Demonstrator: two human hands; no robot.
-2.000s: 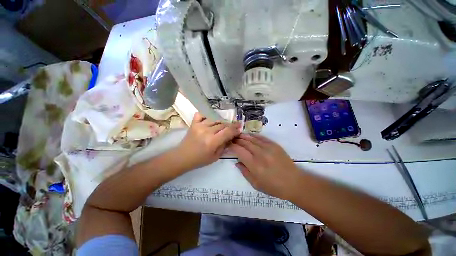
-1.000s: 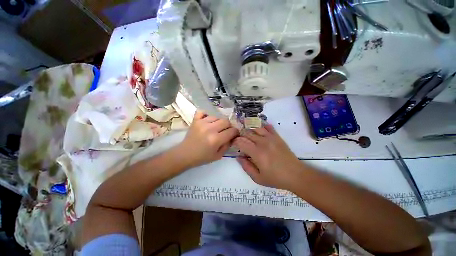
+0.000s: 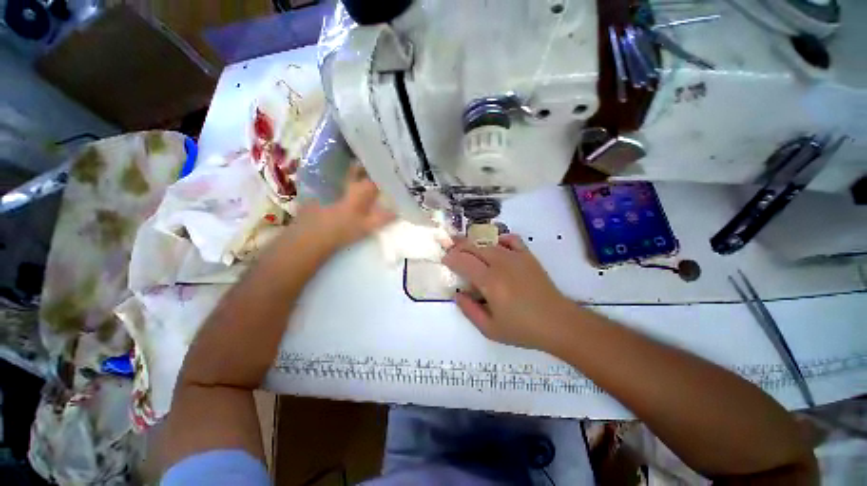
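A floral cream garment piece (image 3: 195,223) with red flowers lies bunched left of the white sewing machine head (image 3: 513,57). A small pale fabric part (image 3: 411,241) lies at the presser foot (image 3: 456,214), beside the needle plate (image 3: 430,281). My right hand (image 3: 499,285) rests just right of the foot, its fingertips on the edge of this fabric. My left hand (image 3: 354,211) is blurred, left of the foot near the bunched cloth; whether it grips any cloth cannot be told.
A lit smartphone (image 3: 625,223) lies right of the needle. Tweezers (image 3: 772,334) lie farther right. Black snips (image 3: 768,195) rest against the machine. A floral bundle (image 3: 100,242) hangs at the far left. A printed ruler scale (image 3: 428,370) runs along the front edge.
My left hand has moved from the presser foot up and left, uncovering pale fabric and the needle plate. My right hand stays by the foot. The view has shifted slightly.
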